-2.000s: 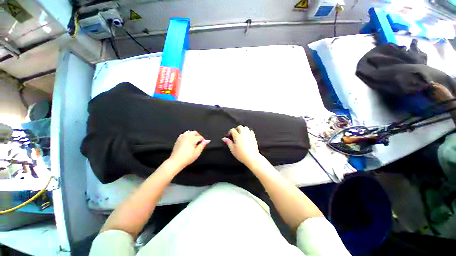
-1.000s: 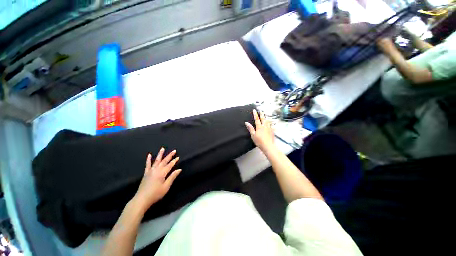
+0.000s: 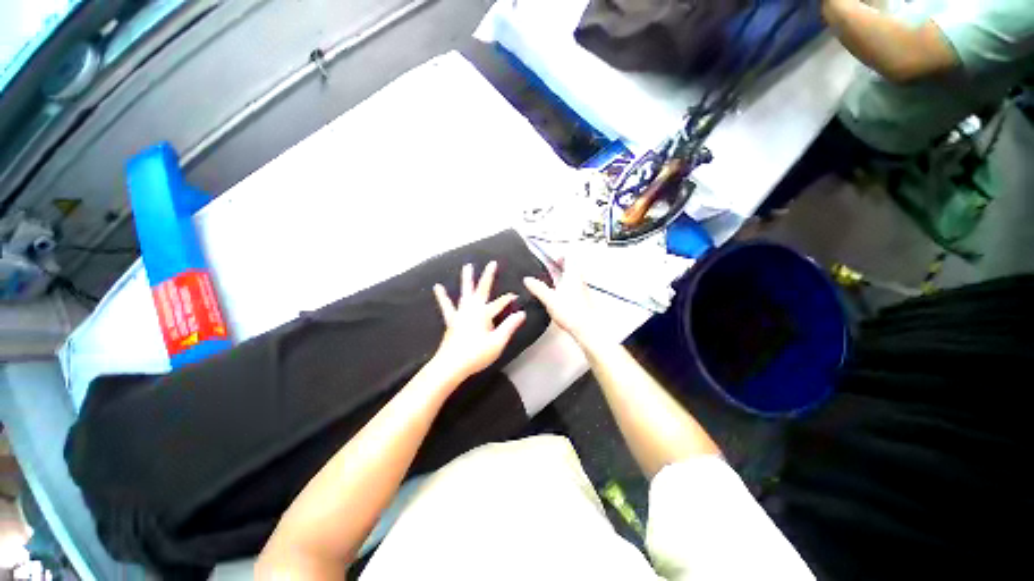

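Dark trousers (image 3: 284, 375) lie lengthwise over the padded arm, which their cloth hides, above the white pressing table (image 3: 374, 182). My left hand (image 3: 474, 323) lies spread on the cloth near the right end of the leg, holding nothing. My right hand (image 3: 559, 304) is at the leg's right end edge, its thumb side against the cloth; its other fingers are partly hidden at the edge, so I cannot tell if it grips. The steam iron (image 3: 652, 204) sits at the table's right end, with hoses running up.
A blue upright post (image 3: 172, 255) with a red label stands behind the trousers. A blue tub (image 3: 765, 329) is on the floor at right. Black cloth (image 3: 918, 443) hangs at lower right. Another person's arm (image 3: 896, 43) is at the neighbouring table, beside dark cloth (image 3: 669, 34).
The view has turned towards the right. My left hand has moved right along the leg from its middle to near its end. My right hand has shifted to the end edge.
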